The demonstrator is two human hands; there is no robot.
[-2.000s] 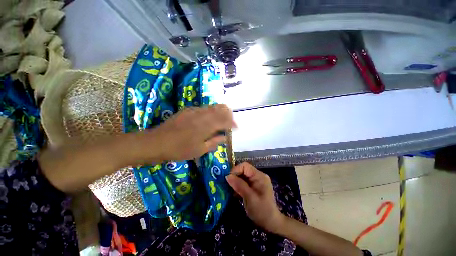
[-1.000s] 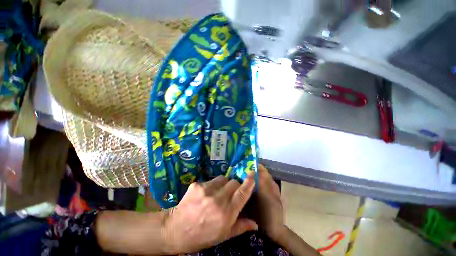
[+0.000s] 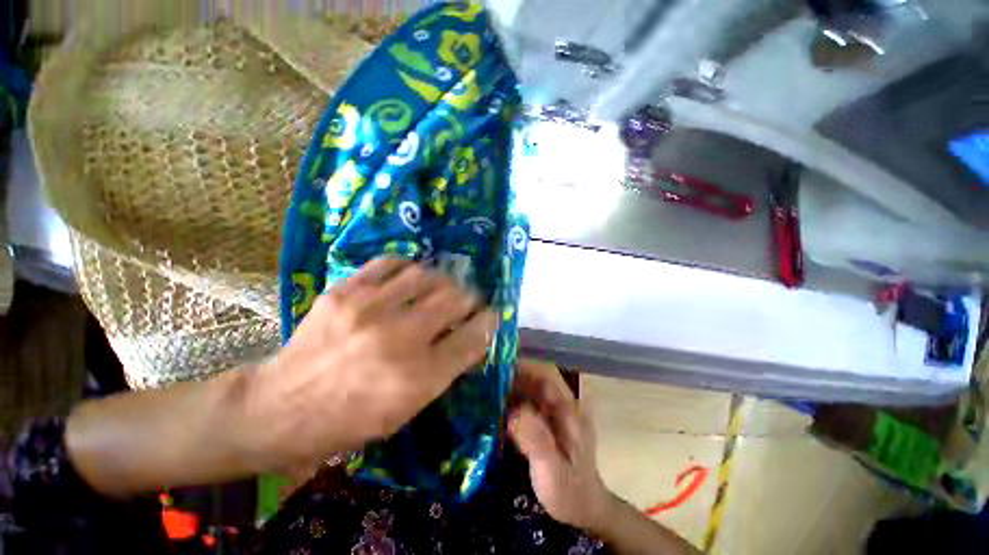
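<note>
The teal floral lining (image 3: 374, 179) lies open in the mouth of the straw bag, left of the lit needle area. The beige straw bag body (image 3: 141, 309) shows at the left, with the wide strap (image 3: 65, 163) looped over it. My left hand (image 3: 369, 352) lies over the lining, fingers bent on its inner side near the right edge, partly covering the white label (image 3: 453, 265). My right hand (image 3: 555, 442) is at the outer side of the lining's right edge, fingers curled against it; its fingertips are partly hidden.
The white sewing machine head (image 3: 748, 108) is at the upper right. Red-handled snips (image 3: 705, 195) and a second red-handled tool (image 3: 786, 233) lie on the machine bed. The table's grey edge (image 3: 694, 369) runs below. An orange hook shape (image 3: 681, 493) shows on the floor.
The bag and lining came away from the needle and turned open, then shifted slightly left. My left hand has moved up over the label; my right hand has stayed at the lining's right edge.
</note>
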